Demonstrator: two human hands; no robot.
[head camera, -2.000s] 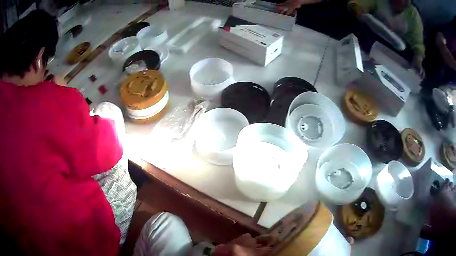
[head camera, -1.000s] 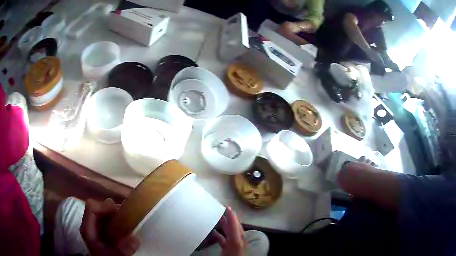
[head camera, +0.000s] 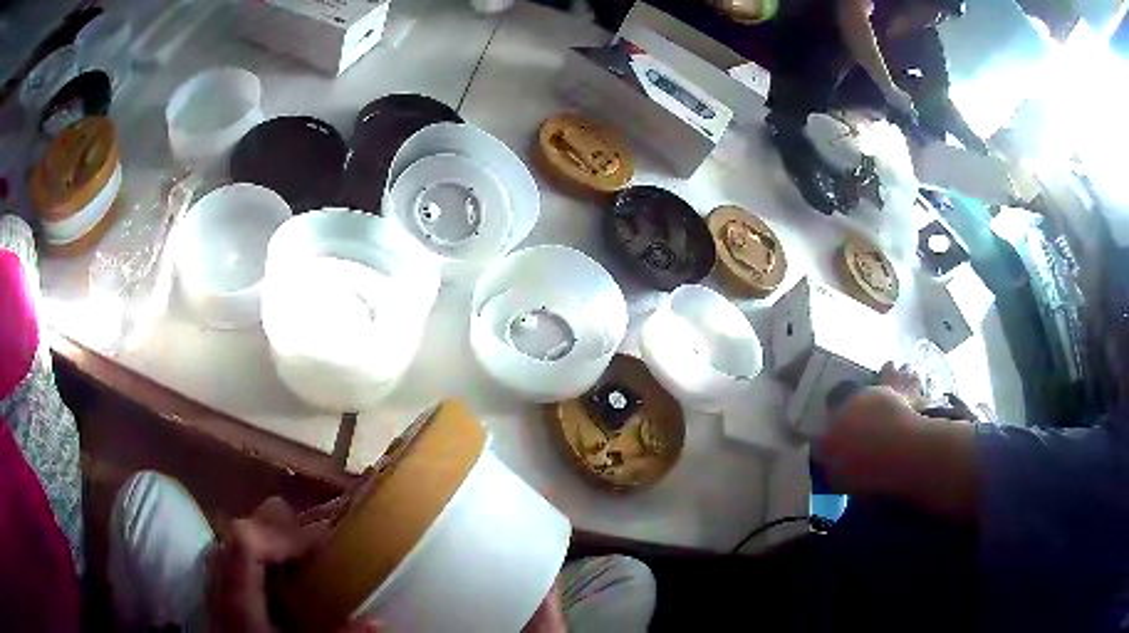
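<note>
An assembled diffuser (head camera: 464, 544), a white drum with a wood-look tan base, is held tilted over the lap at the bottom centre. My left hand (head camera: 254, 563) grips it at the tan base end on the left. My right hand (head camera: 546, 613) shows only as a small part at the lower right edge of the white drum; the rest is hidden behind the drum or cut off by the frame. The drum's far end and the base's underside are turned out of view.
White tubs (head camera: 549, 324) stand near the table's front edge. A wood-look base with a cooling fan (head camera: 622, 427) lies beside them. Dark bases (head camera: 659, 237), tan bases (head camera: 584, 155) and retail boxes (head camera: 650, 93) lie behind. A person's arm (head camera: 916, 448) reaches in from the right; a red sleeve (head camera: 17, 324) is at left.
The view has swung to the right. The diffuser has come further into view and turned slightly; my right hand, visible on its right side a second ago, is now mostly hidden.
</note>
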